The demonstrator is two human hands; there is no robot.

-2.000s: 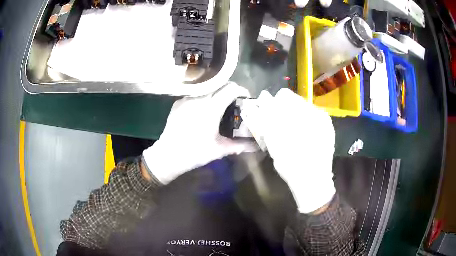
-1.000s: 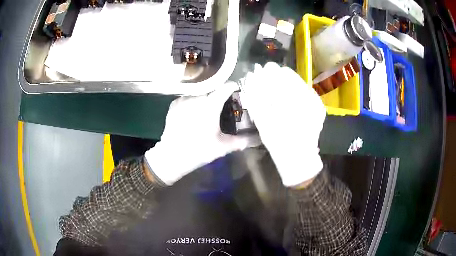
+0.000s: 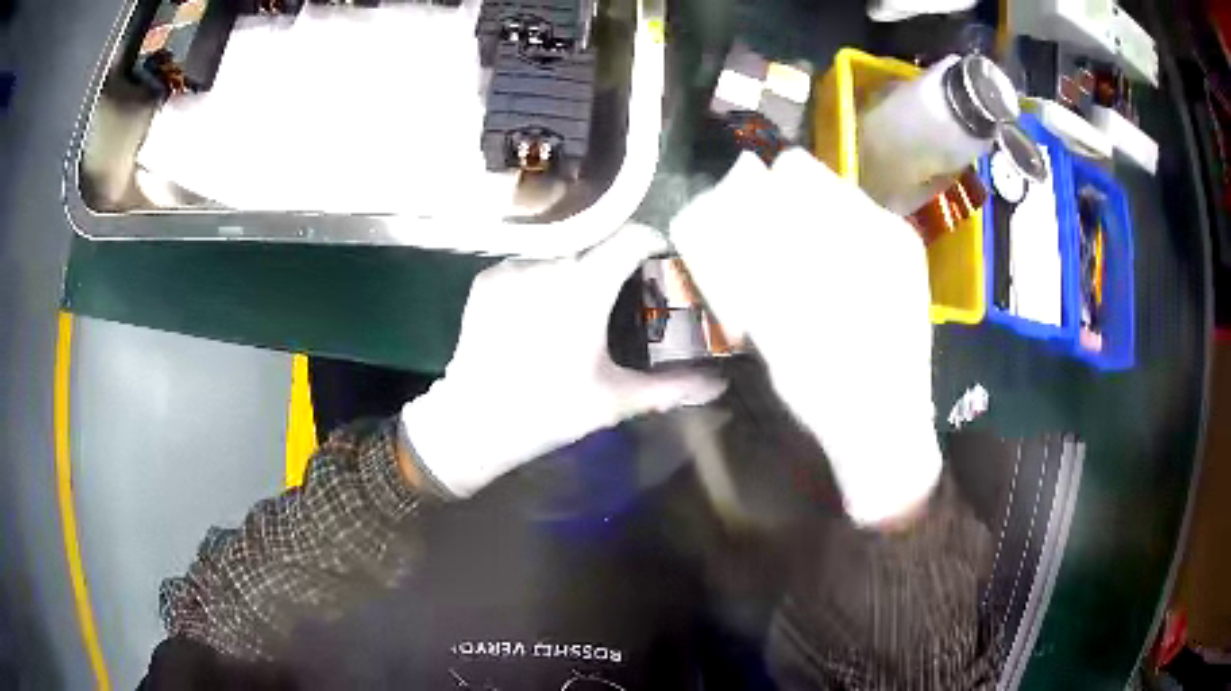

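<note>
A black coil block (image 3: 675, 313) with pale grey and copper-tinted face pads is held over the bench's front edge. My left hand (image 3: 540, 351), in a white glove, grips it from the left, with the thumb along its near side. My right hand (image 3: 817, 317), also gloved in white, is at the block's right side and partly covers it. The right fingertips are blurred, and whether they hold anything is hidden.
A metal tray (image 3: 365, 232) with black blocks on a white liner is at the upper left. Another coil block (image 3: 760, 92) stands right of it. A yellow bin (image 3: 956, 277) holds a bottle (image 3: 925, 135) and amber tape (image 3: 949, 205). Blue bins (image 3: 1110, 304) stand further right.
My right hand has moved right from its place a second ago, showing more of the block's pads. My left hand keeps its hold. The view has shifted slightly.
</note>
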